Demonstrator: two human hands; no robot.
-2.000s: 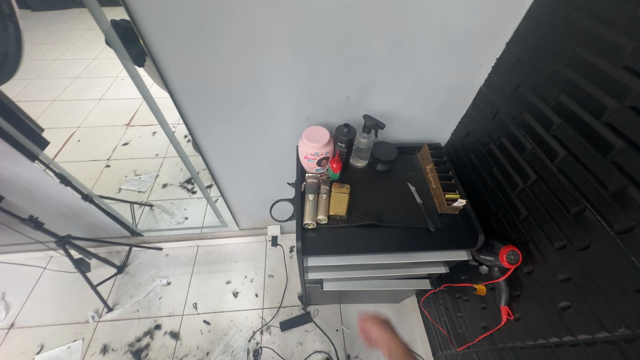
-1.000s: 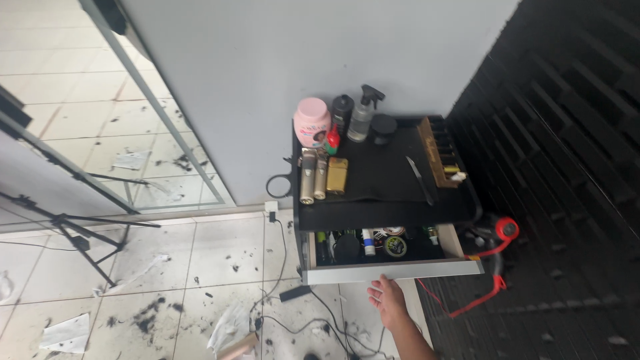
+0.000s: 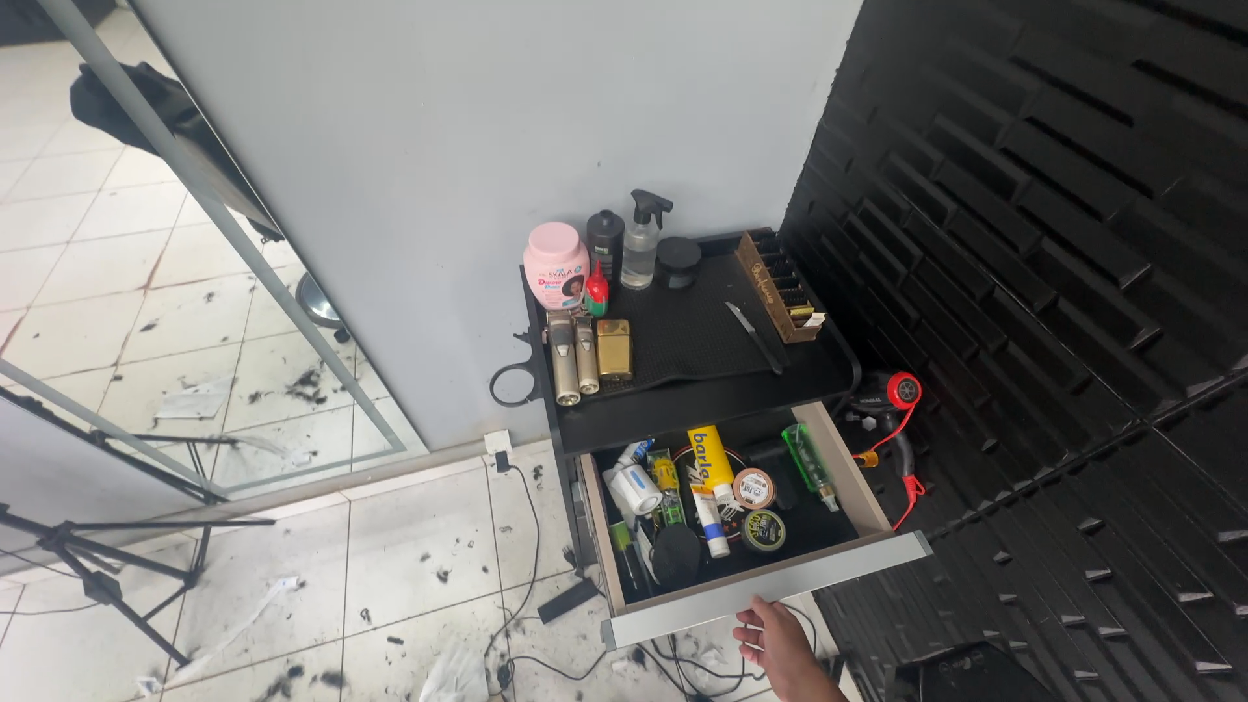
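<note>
One hand, seemingly my right hand (image 3: 770, 639), touches the lower front edge of the pulled-out drawer (image 3: 780, 583) with bent fingers. Inside the drawer lie a yellow tube (image 3: 710, 458), a white tube with a blue cap (image 3: 712, 522), round tins (image 3: 763, 531), a green bottle (image 3: 807, 458) and other small items. On the black cart top (image 3: 673, 405) above are hair clippers (image 3: 563, 359), a gold shaver (image 3: 615, 349), a straight razor (image 3: 754, 336), a pink jar (image 3: 557, 265) and a clear spray bottle (image 3: 640, 242). My left hand is out of view.
A red and black hair dryer (image 3: 904, 390) hangs at the cart's right, beside the black textured wall (image 3: 1033, 292). Cables (image 3: 534, 585) and hair clippings lie on the tiled floor (image 3: 409, 556). A black tripod (image 3: 102, 585) and a mirror (image 3: 292, 322) stand at the left.
The top drawer, shut two seconds ago, is pulled out, farther than one second ago. The hand has come up from below the cart to the drawer's front edge.
</note>
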